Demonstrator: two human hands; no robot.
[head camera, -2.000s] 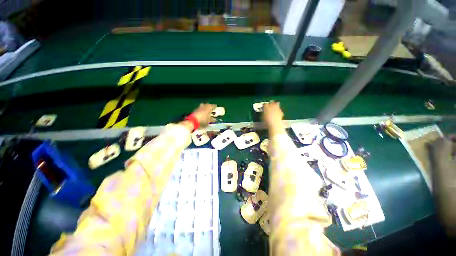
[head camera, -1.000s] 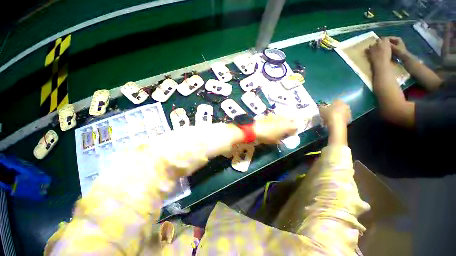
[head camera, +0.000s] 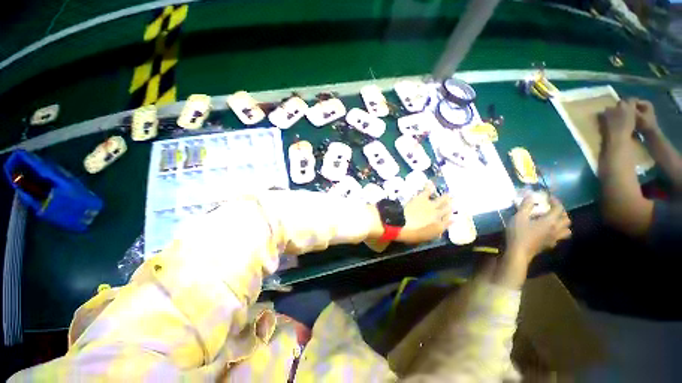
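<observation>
Many cream plastic housings with dark parts and wires, such as this housing (head camera: 302, 162), lie in rows on the green bench. My left hand (head camera: 426, 215), with a dark watch and red band, reaches over the nearest housings beside a white sheet (head camera: 490, 187); whether its fingers grip one cannot be told. My right hand (head camera: 537, 223) is at the bench's front edge, its fingers around a pale housing (head camera: 535, 202). A housing with a yellow part (head camera: 523, 164) lies just beyond it. A white blister tray (head camera: 217, 168) is at the left, with two small components in its back-left pockets.
A blue bin (head camera: 52, 191) stands at the left. Dark-edged rings (head camera: 455, 103) lie on the white sheet. Another person's hands (head camera: 628, 120) are over a brown-and-white tray (head camera: 587, 112) at right. A grey post (head camera: 465, 37) rises behind. A brown carton (head camera: 553, 322) is below the bench.
Both hands have come back from the conveyor to the right part of the bench. My right hand now holds a housing, and the yellow-topped housing lies off the sheet. The view has shifted.
</observation>
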